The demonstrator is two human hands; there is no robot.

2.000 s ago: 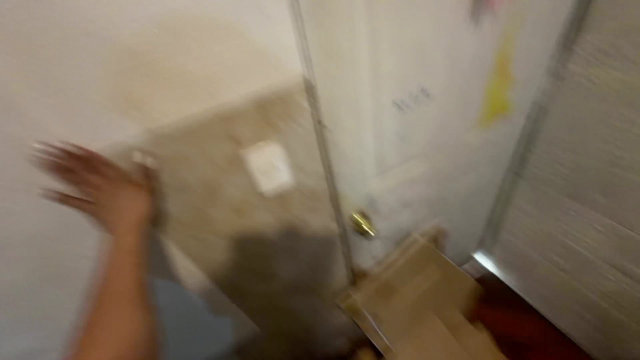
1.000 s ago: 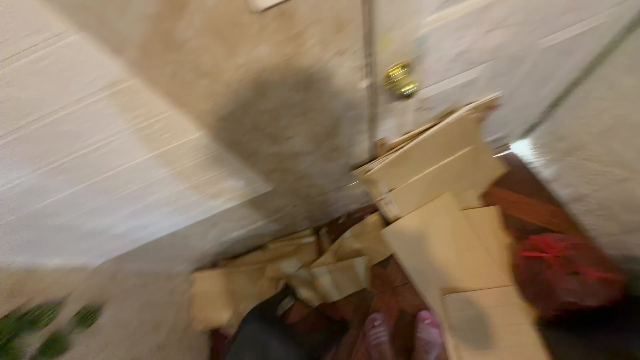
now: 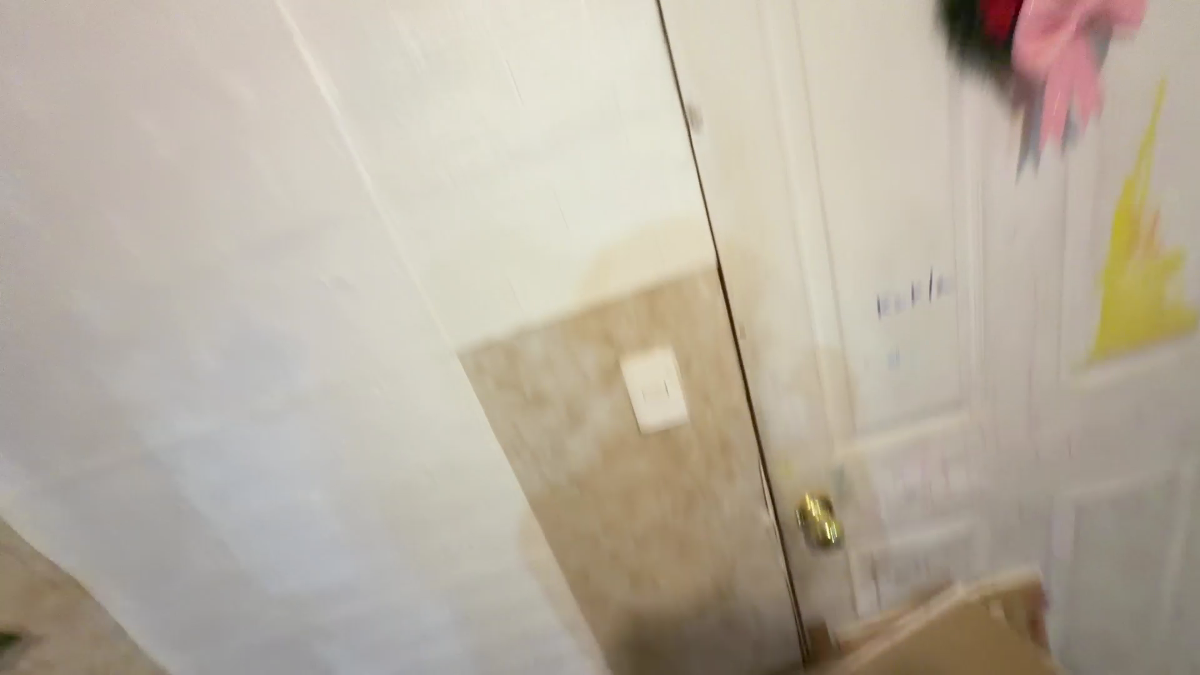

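Neither of my hands shows in the head view, so what they hold or touch cannot be seen. A large white sheet (image 3: 281,375) with a crease line covers the left and upper part of the wall. Its lower right edge borders a strip of brown mottled wall (image 3: 600,487). On that strip sits a white light switch plate (image 3: 654,389). To the right stands a white panelled door (image 3: 900,375) with a brass doorknob (image 3: 819,520). The picture is blurred.
Folded cardboard (image 3: 956,633) leans by the door at the bottom right. A wreath with a pink bow (image 3: 1073,47) hangs high on the door, beside a yellow patch (image 3: 1139,291) and some handwriting. Something green (image 3: 9,641) shows at the lower left edge.
My left hand, raised at the left two seconds ago, is out of view. The view has swung up from the floor, where feet and more cardboard showed one second ago.
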